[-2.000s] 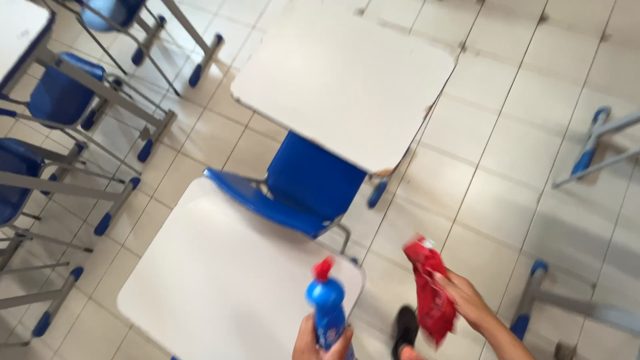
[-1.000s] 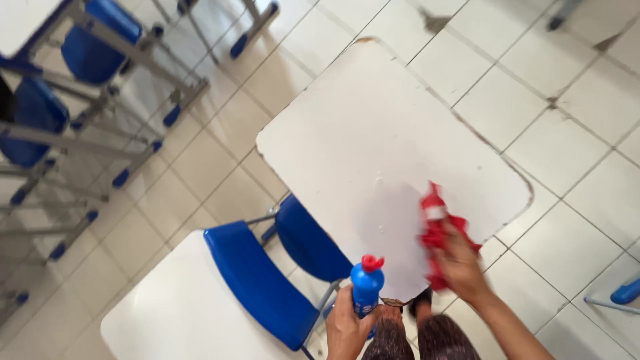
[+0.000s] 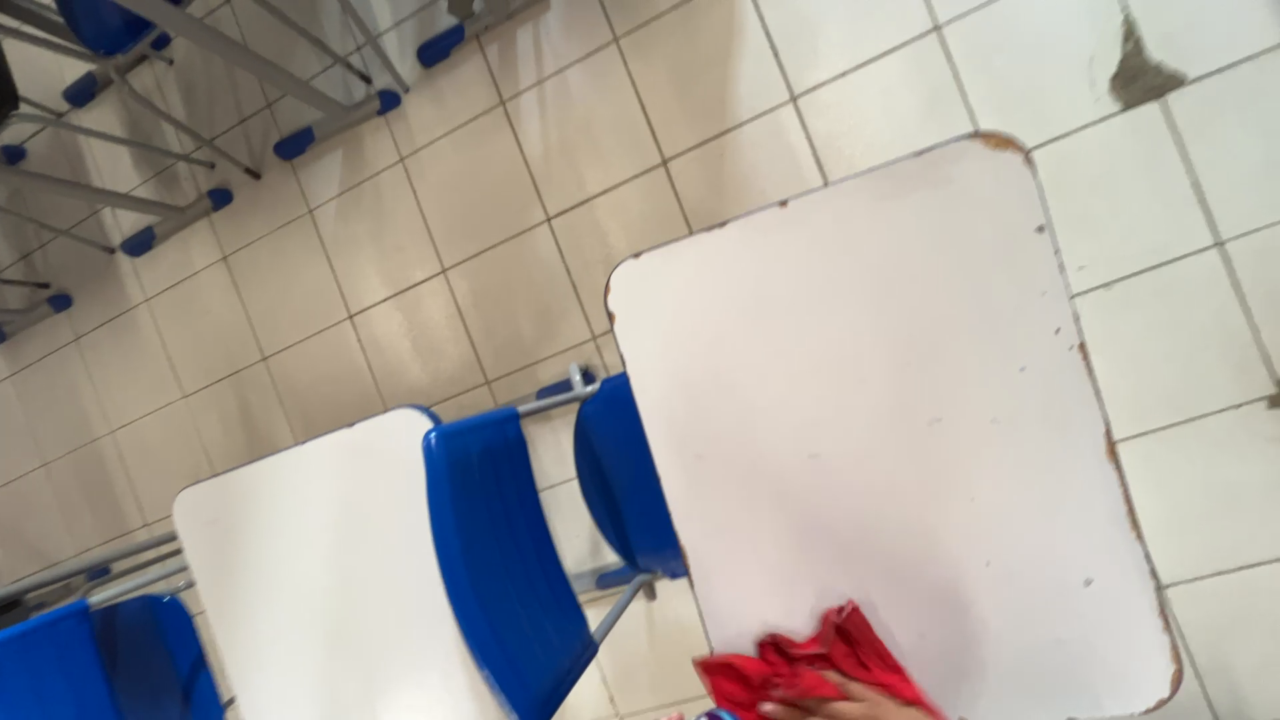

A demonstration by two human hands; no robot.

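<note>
A red cloth [image 3: 835,660] lies bunched on the near left part of a white desk top [image 3: 880,400] with chipped edges. My right hand [image 3: 840,700] presses on it from above, partly cut off by the lower frame edge. Just left of it, a sliver of the blue spray or squeeze bottle [image 3: 716,714] shows at the bottom edge. Beside the bottle, only a fingertip of my left hand [image 3: 676,716] is visible, so its hold is hidden.
A blue plastic chair [image 3: 500,560] stands between this desk and a second white desk [image 3: 320,570]. Another blue chair [image 3: 110,660] is at the lower left. Metal desk legs with blue feet [image 3: 180,220] fill the upper left above the tiled floor [image 3: 480,300].
My right hand has moved with the red cloth to the desk's near left edge. The bottle and my left hand have mostly left the frame at the bottom. The view has turned.
</note>
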